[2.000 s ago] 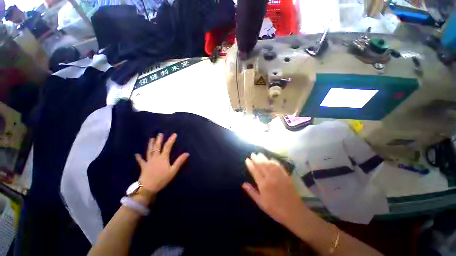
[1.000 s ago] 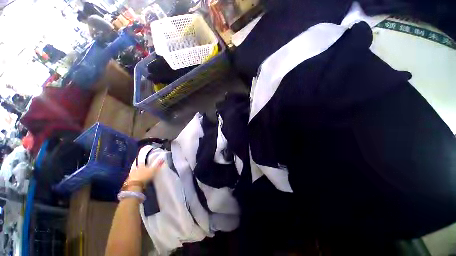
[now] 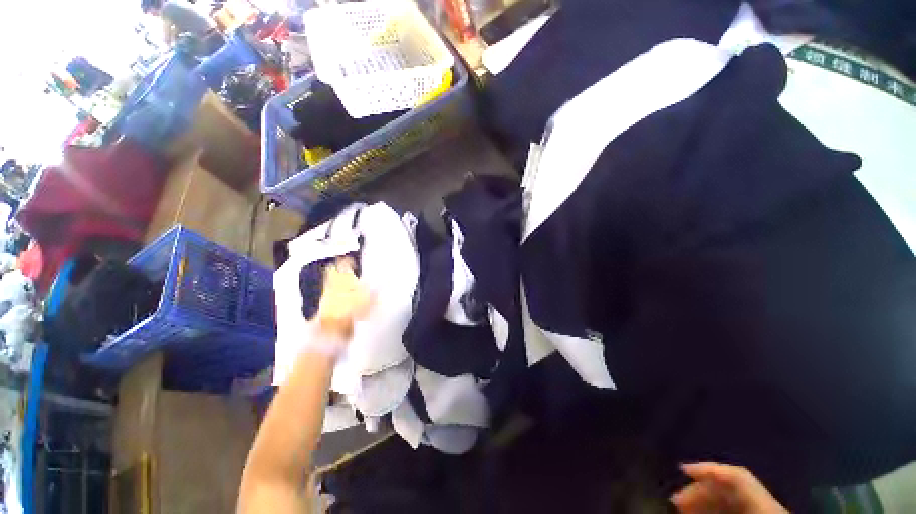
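Note:
My left hand is on a bundle of white and dark cut cloth pieces left of the table; its fingers are blurred over a dark patch, and I cannot tell if they grip. My right hand shows only in part at the bottom edge, its fingers partly bent, over the large navy garment panel. The panel lies over the table and has a white strip along its left side.
A white basket sits in a blue-grey basket beyond the bundle. A blue basket and cardboard boxes stand at the left. The pale table shows at the right, and dark red cloth at the far left.
My left hand has moved right and up over the bundle, whose white pieces now lie differently, turned and more spread. My right hand has come into view at the bottom edge.

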